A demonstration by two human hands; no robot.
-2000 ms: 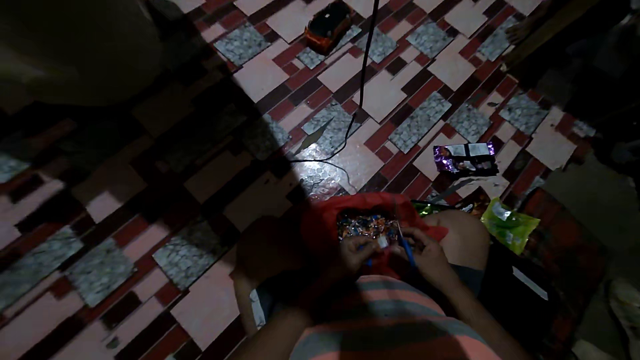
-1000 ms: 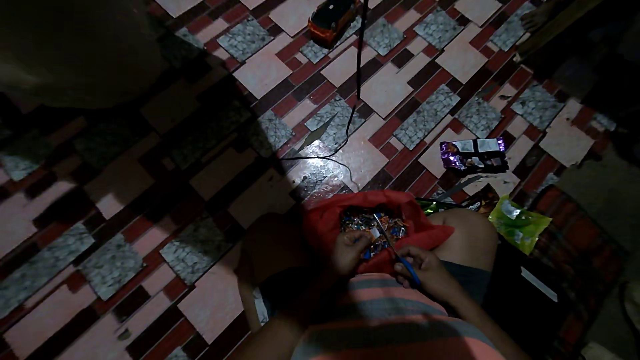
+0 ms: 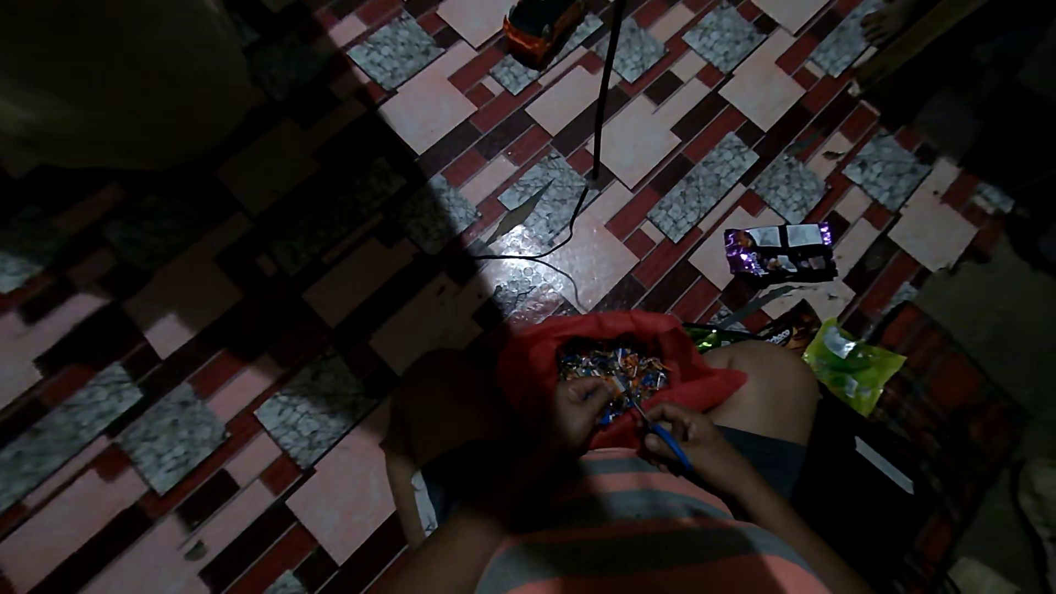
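Observation:
A red cloth bag (image 3: 528, 371) lies spread in my lap, with many small shiny cut wrapper pieces (image 3: 635, 363) heaped inside. My right hand (image 3: 689, 437) holds blue-handled scissors (image 3: 670, 445), their blades pointing up and left over the heap. My left hand (image 3: 582, 404) is at the left of the blades, over the bag's near part, with a small pale piece (image 3: 617, 384) at its fingertips. The piece is too small and dim to name surely.
On the patterned floor lie a purple wrapper (image 3: 780, 252), a green-yellow packet (image 3: 850, 367) by my knee and a black cable (image 3: 598, 124). An orange toy car (image 3: 540, 29) stands at the top. Another person's foot (image 3: 883, 25) shows at the upper right.
My hands were close together over the bag two seconds ago; my right hand has since moved a little away from the left, and the scissors' blades show more plainly.

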